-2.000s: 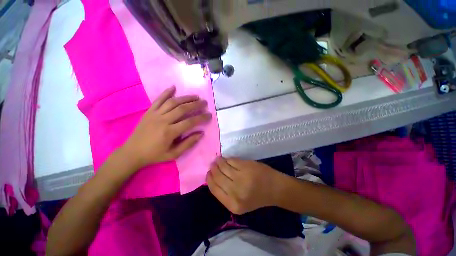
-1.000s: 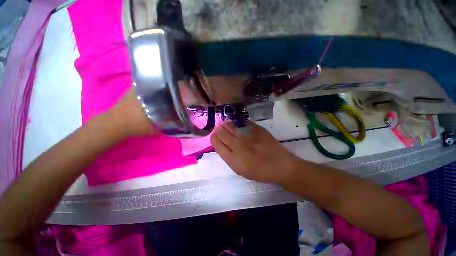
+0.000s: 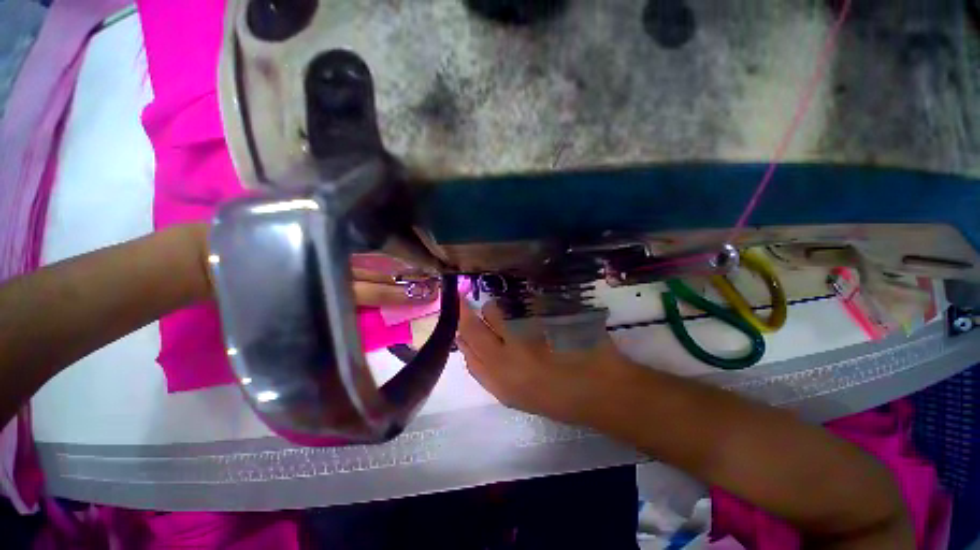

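The magenta panel [image 3: 193, 161] lies on the white table left of the lockstitch machine [image 3: 602, 97]. A small part of the pale pink piece [image 3: 400, 313] shows behind the machine's shiny metal guard, near the needle. My left hand [image 3: 376, 288] is mostly hidden behind the guard; some fingers show through it, flat over the pink fabric. My right hand [image 3: 527, 360] is just right of the needle area, fingertips at the fabric edge and partly behind the machine head. Whether its fingers pinch the fabric is hidden.
Scissors with a green and yellow handle [image 3: 715, 322] lie right of the needle. A red-and-white packet [image 3: 865, 301] is farther right. Pale pink strips [image 3: 43, 161] hang at the left. A grey ruler strip [image 3: 322, 462] edges the table. Magenta fabric [image 3: 887, 462] and a blue basket [image 3: 951, 403] are at lower right.
The view has moved in over the machine head, which now hides much of the work. The panel has gone up toward the needle, and both hands have moved from the table's front edge to the needle area.
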